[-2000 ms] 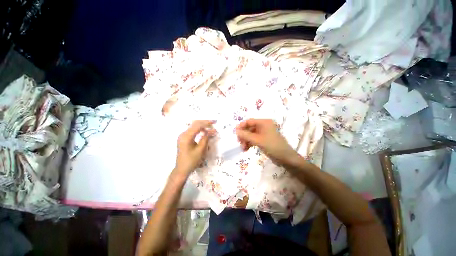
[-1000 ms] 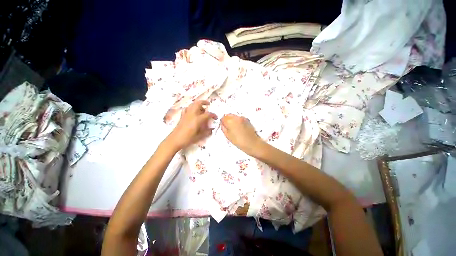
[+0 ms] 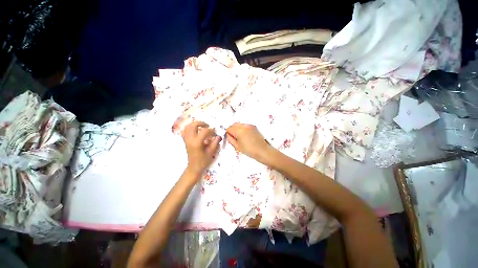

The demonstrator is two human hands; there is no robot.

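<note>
The floral garment (image 3: 262,99) lies heaped and layered on the table in front of me, its upper part washed out by the lamp. My left hand (image 3: 201,144) is over its middle with fingers curled and fingertips together. My right hand (image 3: 246,140) is just to the right, its fingertips pinched and close to those of my left hand. Something tiny and pale shows between the fingertips, too small and blurred to name. The cloth under the hands is partly hidden by them.
A garment bundle (image 3: 31,162) stands at the far left. A pile of loop pins (image 3: 390,145) and loose hang tags (image 3: 415,114) lie at the right. A pale floral garment (image 3: 388,42) drapes at the upper right. Folded cloths (image 3: 285,41) lie at the back. A wood-edged table (image 3: 411,209) stands at right.
In the first frame my hands are apart with a white card near my right fingers; now they are close together and no card shows clearly. Since the second frame my left hand has moved slightly down.
</note>
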